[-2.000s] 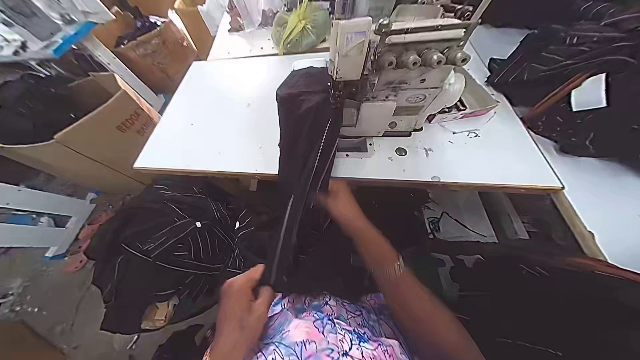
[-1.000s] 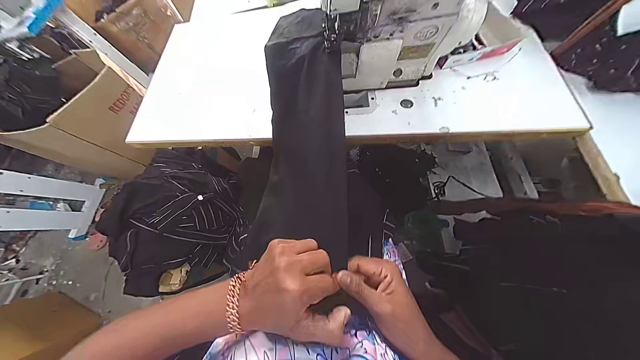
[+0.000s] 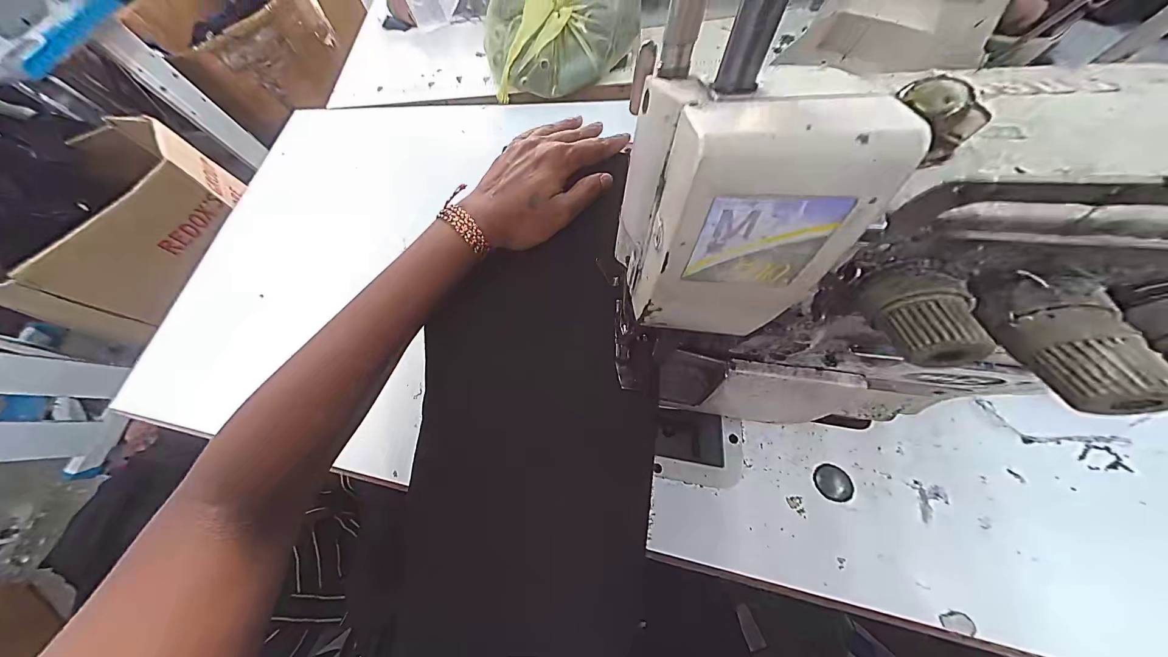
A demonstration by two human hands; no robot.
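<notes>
A long strip of black fabric (image 3: 529, 429) runs from beneath the needle area of an overlock sewing machine (image 3: 776, 219) down over the table's front edge. My left hand (image 3: 547, 178), with a beaded bracelet at the wrist, lies palm down on the far end of the fabric, left of the machine head. Its fingers are spread slightly and point toward the machine. The fabric's right edge lies along the presser foot area (image 3: 630, 347), partly hidden by the machine head. My right hand is out of the picture.
The white tabletop (image 3: 301, 237) carries the machine. Behind stands a tied green bag (image 3: 563, 46). A cardboard box (image 3: 119, 237) with dark cloth is at the left. Striped black fabric (image 3: 315, 566) hangs below the front edge. Ridged tension knobs (image 3: 931, 315) project from the machine.
My left hand has gone from the near part of the fabric to its far end beside the machine. My right hand has left the view. The view has moved much closer to the machine.
</notes>
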